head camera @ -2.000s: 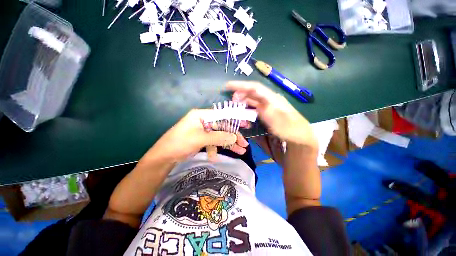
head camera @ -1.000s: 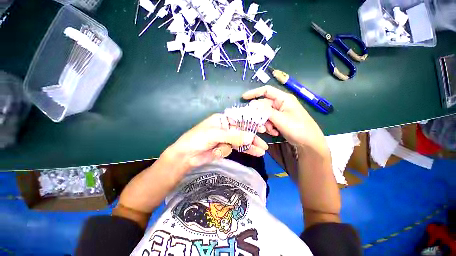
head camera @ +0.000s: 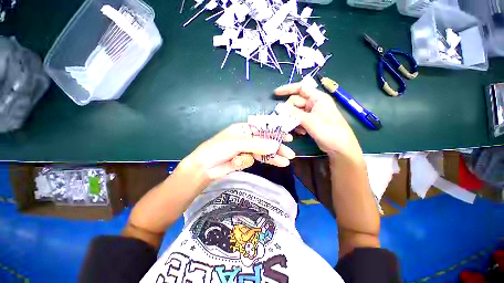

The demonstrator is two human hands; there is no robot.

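Note:
My left hand (head camera: pixel 235 148) holds a bunch of pin parts (head camera: pixel 267 130), white heads lined up in a row at the top, thin stems running down between its fingers. My right hand (head camera: pixel 318 116) is at the bunch's right end, fingers bent, thumb and fingertips at the white heads; whether it grips one part is hard to tell. A loose pile of pin parts (head camera: pixel 265 27) lies on the green bench beyond the hands. The finished-parts box (head camera: pixel 138 61), a clear tub at the left, holds parts in rows.
The blue utility knife (head camera: pixel 353 105) lies right of the pile. Blue-handled nippers (head camera: pixel 391 69) lie farther right, near a small-parts tub (head camera: pixel 475 47). A flat device (head camera: pixel 496 108) is at the right edge. A grey bag-like item (head camera: pixel 19 83) is at far left. Cardboard boxes (head camera: pixel 72 210) stand below the bench.
The camera view has shifted, so the bench items appear farther right. My left hand still holds the bunch. My right hand has moved from above the bunch to its right end.

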